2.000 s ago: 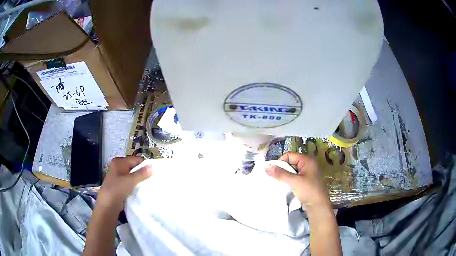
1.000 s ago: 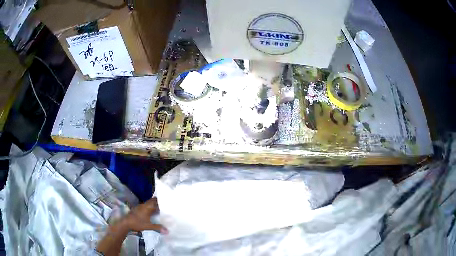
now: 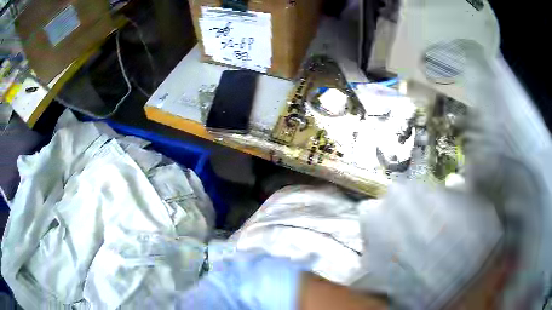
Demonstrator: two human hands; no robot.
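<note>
A pale garment (image 3: 430,236), heavily blurred, is lifted in front of the table at the right. My left forearm (image 3: 342,295), in a light blue sleeve, reaches right along the bottom edge towards it. A blurred skin-coloured patch shows beside the cloth at lower right; I cannot tell which hand it is or its grip. More pale cloth (image 3: 302,221) lies below the table edge. The cream machine head (image 3: 445,36) is at upper right, with the glaring die area (image 3: 393,139) under it.
A blue crate (image 3: 181,142) heaped with pale garments (image 3: 103,206) stands at left. On the table (image 3: 181,91) are a black phone (image 3: 233,101), a tape roll (image 3: 336,102) and a labelled cardboard box (image 3: 284,36). A cable hangs behind the crate.
The view has swung left, bringing the crate into sight. The cloth has left the die area, where both hands held it two seconds ago. The left arm now reaches right.
</note>
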